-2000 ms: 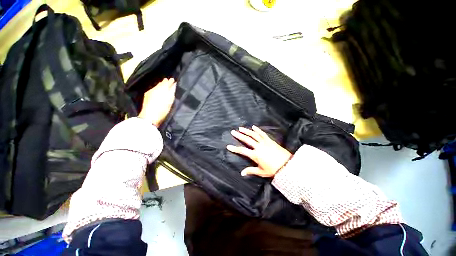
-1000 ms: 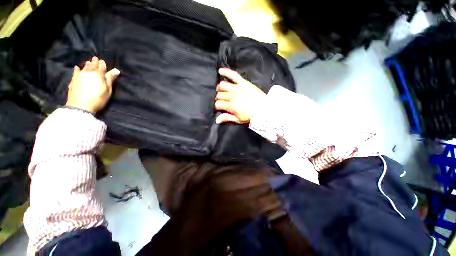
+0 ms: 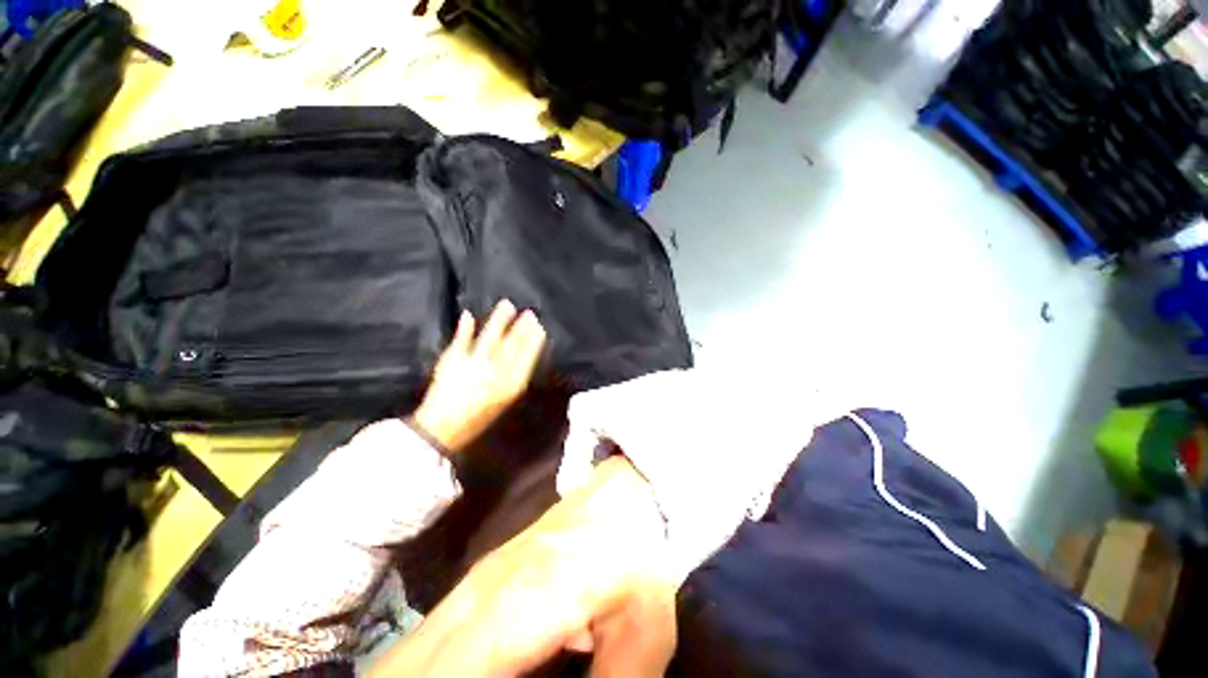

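Observation:
A backpack (image 3: 318, 265) lies open on the table, its black lining facing up and its flap (image 3: 570, 252) folded out to the right. My left hand (image 3: 484, 371) rests on the black fabric where flap and main compartment meet, fingers spread and apparently holding nothing. My right hand (image 3: 563, 570) is large, blurred and close to the camera at the bottom centre, away from the backpack. Its fingertips are hidden or cut off, and I cannot tell whether it holds anything.
Other dark backpacks lie at the left (image 3: 66, 490), upper left (image 3: 60, 99) and top centre (image 3: 636, 53). A pale yellow table (image 3: 159, 80) bears a small metal tool (image 3: 355, 66) and a yellow-labelled round piece (image 3: 278, 24). Black goods sit on a blue pallet (image 3: 1007, 179) at right.
The view has swung to the right. My left hand has moved from the main compartment to its junction with the flap. My right hand has left the bag and come near the camera.

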